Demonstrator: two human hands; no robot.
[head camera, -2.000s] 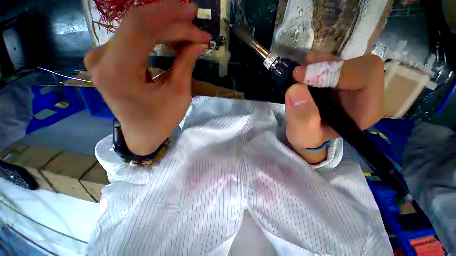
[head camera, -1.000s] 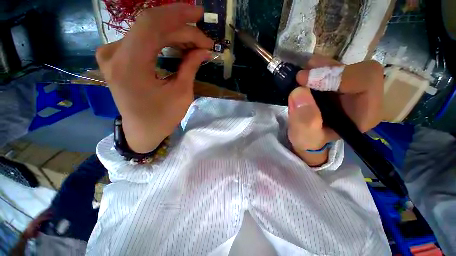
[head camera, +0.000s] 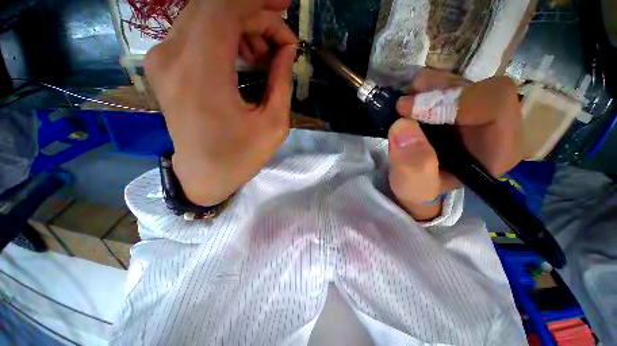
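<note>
My left hand pinches a tiny dark and silver component between thumb and index finger; the fingers hide part of it. A thin silvery solder wire comes in from the left and passes behind my left hand. My right hand, with white tape on one finger, holds the black soldering iron. The iron's metal barrel points up and left, its tip at or very close to the component; contact cannot be told. Red lead wires lie in a loose pile at the upper left, partly behind my left hand.
The brown crusty cleaning pad lies between white blocks beyond my right hand. A tan taped block is at the right. Blue bins and cardboard boxes are at the lower left. A grey sleeve shows at the right edge.
My left hand has moved up and slightly right, with its fingers curled more. The component is now at the iron's tip. The person's dark-clothed part seen at the lower left has moved.
</note>
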